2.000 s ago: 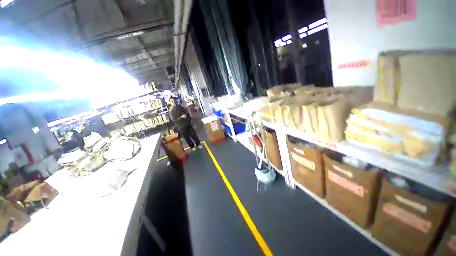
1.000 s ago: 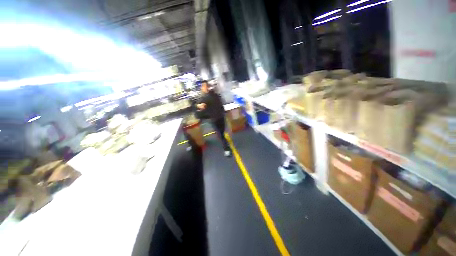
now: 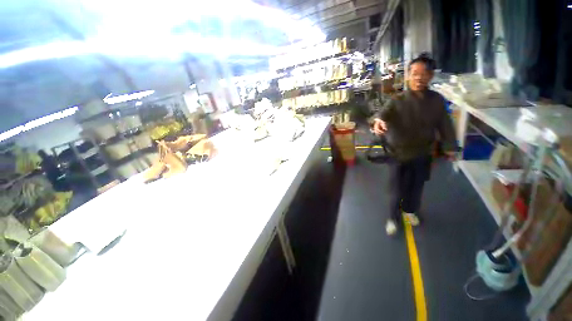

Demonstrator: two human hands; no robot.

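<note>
Neither of my hands is in view. Nearest in front of me is a long white-topped table [image 3: 188,232], strongly overexposed. Tan-brown bag pieces [image 3: 172,160] lie in a loose pile on its far part. A pale heap of cloth or bags [image 3: 273,122] lies toward its far end. Several pale grey-green rolled or folded pieces [image 3: 37,266] stand at the lower left. A small dark flat item [image 3: 111,242] lies near them, too blurred to name.
A person in dark clothes [image 3: 417,135] stands in the grey aisle by the yellow floor line [image 3: 414,269], one arm raised. At right are a shelf table [image 3: 486,172] and a light-blue round-based device [image 3: 497,271]. A red-and-brown box [image 3: 343,144] stands by the table's far end.
My view has swung left and moved forward along the aisle. The person in dark clothes appears much nearer. The bags and boxes on the right have mostly left the picture.
</note>
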